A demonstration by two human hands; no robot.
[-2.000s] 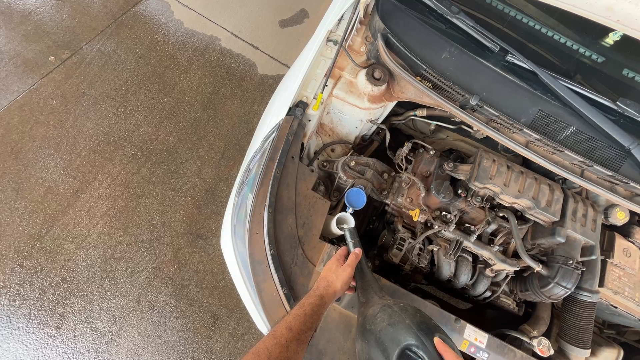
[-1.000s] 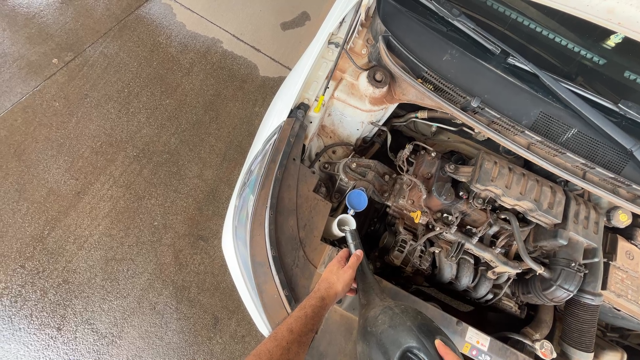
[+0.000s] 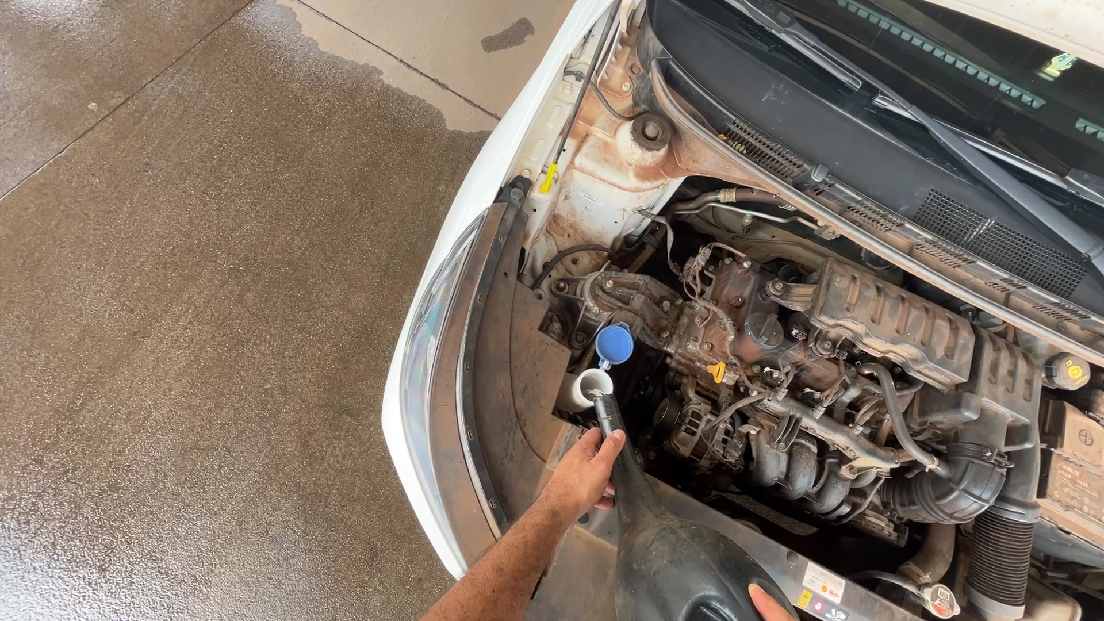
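My left hand (image 3: pixel 586 473) is closed around the narrow neck of a black plastic spouted jug (image 3: pixel 681 552). The tip of its spout rests at the mouth of a white filler neck (image 3: pixel 590 390), and a thin clear stream seems to show there. Just above, the round blue reservoir cap (image 3: pixel 614 345) stands flipped up on its hinge. Of my right hand (image 3: pixel 768 604) only a finger or thumb shows at the bottom edge, against the jug's body near its handle; the rest is out of frame.
Right of the jug lies the dusty engine (image 3: pixel 776 362) with a yellow dipstick handle (image 3: pixel 716 372). The headlight (image 3: pixel 442 336) and white fender (image 3: pixel 405 431) border the bay on the left. Wipers (image 3: pixel 975 147) lie across the top right. Wet concrete floor (image 3: pixel 216 328) spreads at left.
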